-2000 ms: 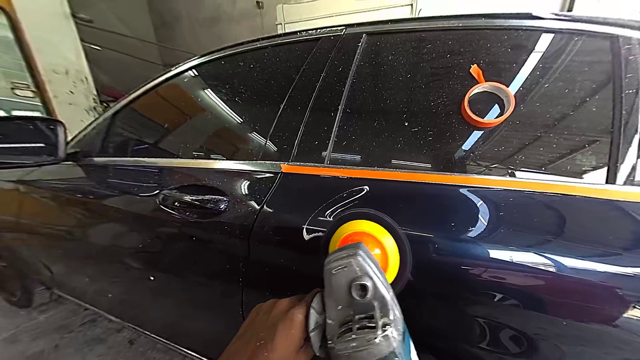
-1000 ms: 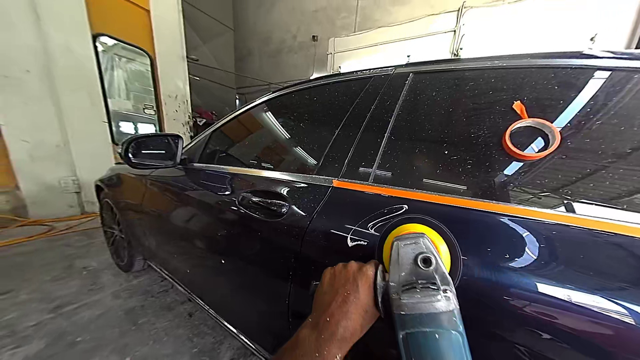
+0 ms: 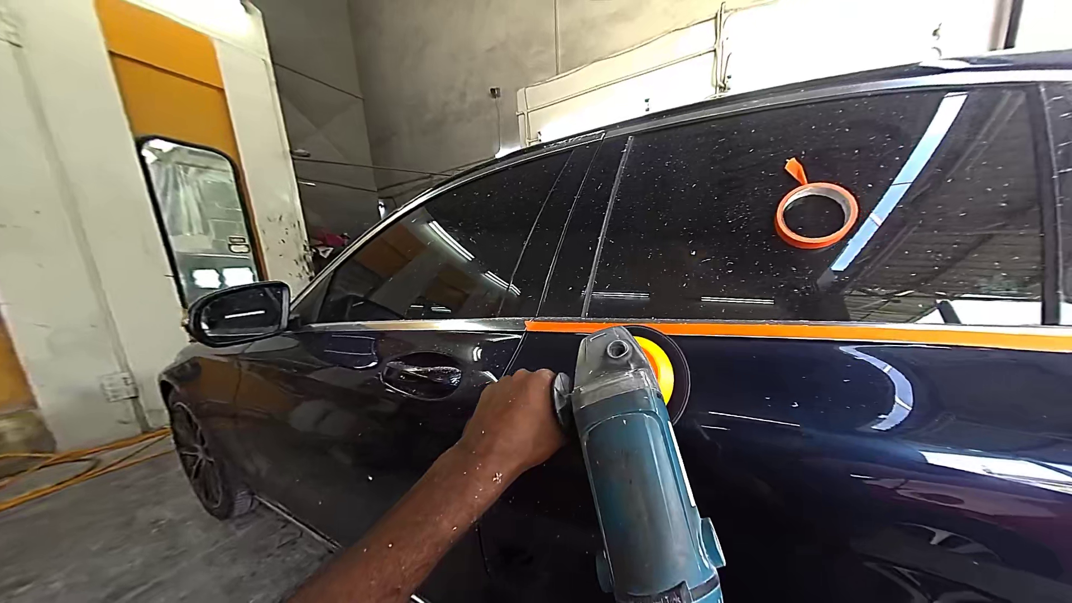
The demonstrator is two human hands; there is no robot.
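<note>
My left hand (image 3: pixel 519 419) grips the side handle of a blue and grey rotary polisher (image 3: pixel 636 469). The tool's yellow backing plate (image 3: pixel 657 368) and dark pad lie against the black rear door (image 3: pixel 779 469) of a car, just under the window line. Along that line runs a strip of orange masking tape (image 3: pixel 754 329). A roll of orange tape (image 3: pixel 816 216) hangs on the speckled rear window (image 3: pixel 703 201) with its loose end sticking up. The polisher's rear end runs out of the bottom of the view, and my right hand is not visible.
The front door handle (image 3: pixel 421 376) and side mirror (image 3: pixel 239 313) are to the left. Orange hoses or cords (image 3: pixel 75 465) lie on the concrete floor (image 3: pixel 167 536) by the front wheel (image 3: pixel 201 452). Behind them stands a white and orange wall panel (image 3: pixel 67 209) with a window.
The polisher, with my left hand on its side handle, has moved up to the taped edge. The white marks of compound seen beside the pad before no longer show. The view has swung left.
</note>
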